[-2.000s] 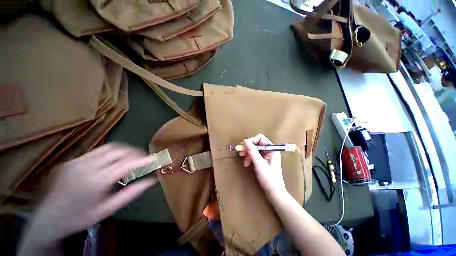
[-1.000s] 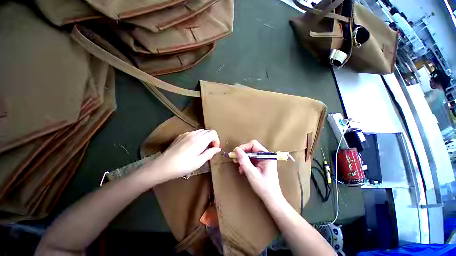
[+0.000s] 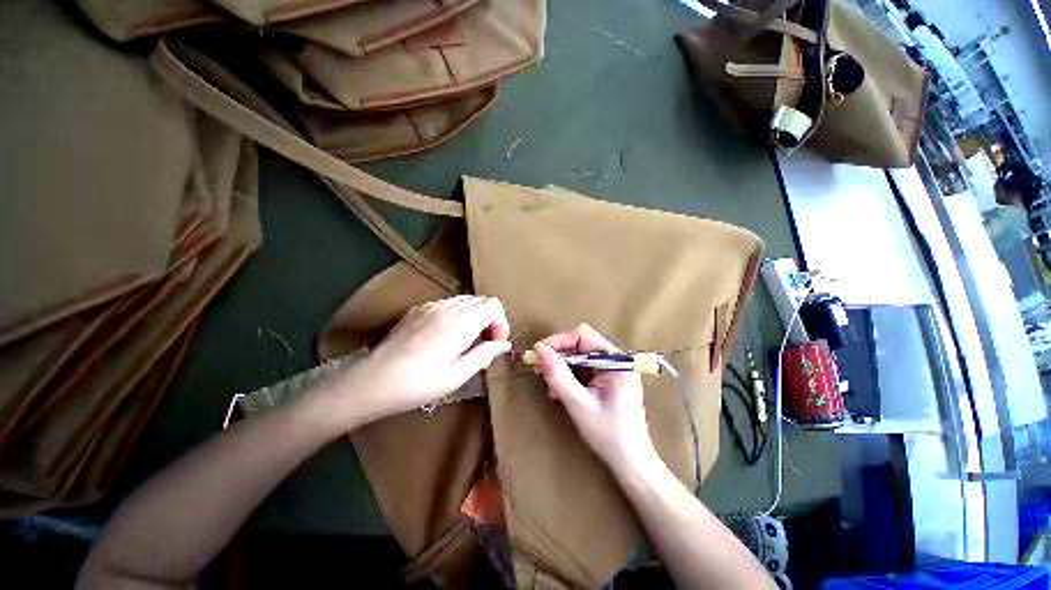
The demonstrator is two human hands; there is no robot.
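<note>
A tan bag (image 3: 611, 259) lies on the dark green table in front of me. My right hand (image 3: 594, 386) holds a slim pen-shaped tool (image 3: 611, 361) with pale ends and a dark band, its tip at the bag's left edge. My left hand (image 3: 444, 346) is at that same edge, thumb and fingertips pinched near a thin thread end (image 3: 516, 337). A pale webbing tab (image 3: 294, 386) with a metal ring runs under my left hand and wrist. An orange piece (image 3: 484, 498) shows at the bag opening.
Stacked tan bags (image 3: 81, 196) are at the left, more bags (image 3: 403, 81) at the top. A brown bag (image 3: 870, 92) stands at the far edge. A red can (image 3: 813, 384), a white power strip (image 3: 784, 282), a black cable (image 3: 743, 421) and a fan (image 3: 766, 542) are at the right.
My left hand has moved right from over the webbing tab to the bag's edge, its fingertips now together. The pen-shaped tool has shifted slightly down and its tip stays near the edge.
</note>
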